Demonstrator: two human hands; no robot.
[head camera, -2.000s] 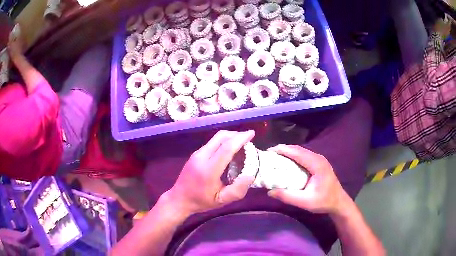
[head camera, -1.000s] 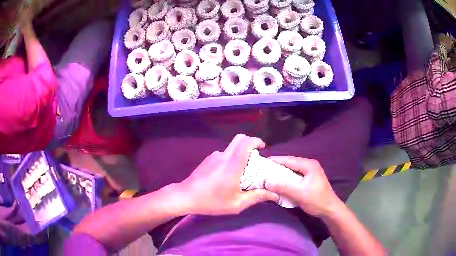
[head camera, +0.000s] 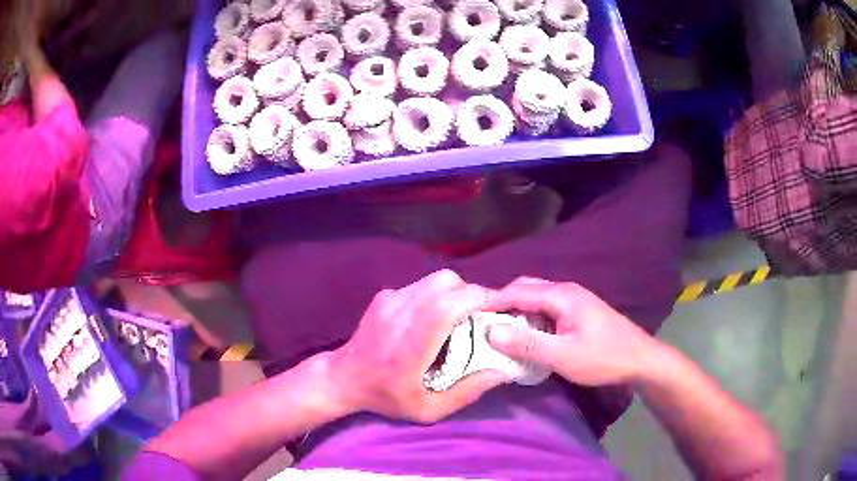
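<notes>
A pale tube-like piece lies sideways between my two hands, above my lap. My left hand is wrapped around its left end, where a dark opening shows between thumb and fingers. My right hand grips its right part, with the thumb pressed on its surface. My fingers hide much of the piece. Beyond my hands, a large blue-violet tray holds rows of stacked pale ring-shaped pieces with knobbly rims and dark centre holes.
A person in red sits at the left. A person in a plaid shirt is at the right. Small blue crates with pale pieces stand at lower left. Yellow-black tape marks the floor at the right.
The tray and its rings have shifted up in view. My hands have closed further around the tube-like piece, and my right thumb now lies on it. The dark opening shows again at its left end.
</notes>
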